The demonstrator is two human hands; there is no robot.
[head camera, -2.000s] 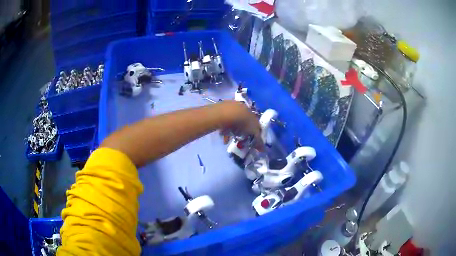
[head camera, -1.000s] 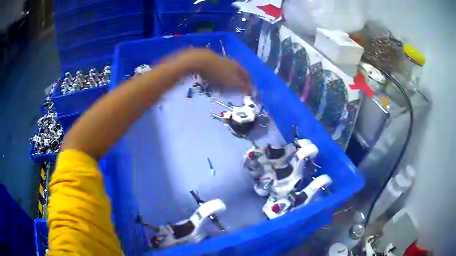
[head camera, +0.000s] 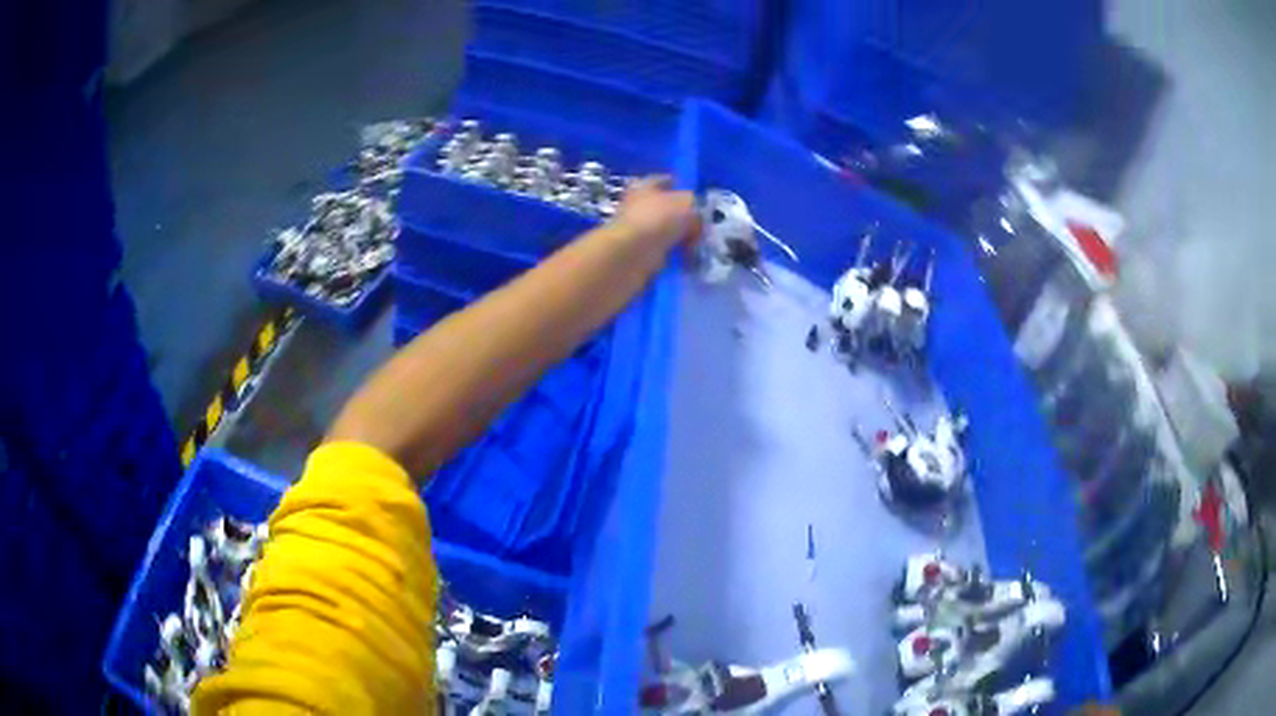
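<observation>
My left hand [head camera: 658,214], blurred, is at the far left rim of the large blue crate [head camera: 633,560]. It is beside a white model motorcycle [head camera: 724,238] inside the crate and close to the row of models beyond the rim. Its fingers are unclear, and I cannot tell if it holds anything. Three white models [head camera: 882,311] stand together at the far right inside. Another model [head camera: 921,462] lies below them, and several lie at the near right. One more [head camera: 742,683] is at the near left. A small skin-toned patch at the bottom right edge may be my right hand, almost wholly cut off.
A blue crate with a row of models [head camera: 532,168] stands beyond the rim, with a heaped crate [head camera: 336,245] further left. Another crate [head camera: 154,588] with models is at lower left. Yellow-black floor tape [head camera: 238,381] runs between them. Clear plastic and red-marked items line the right side.
The view has swung left, so the large crate appears further right. My left hand has moved from the crate's right side to its far left rim. The models inside show no clear shift.
</observation>
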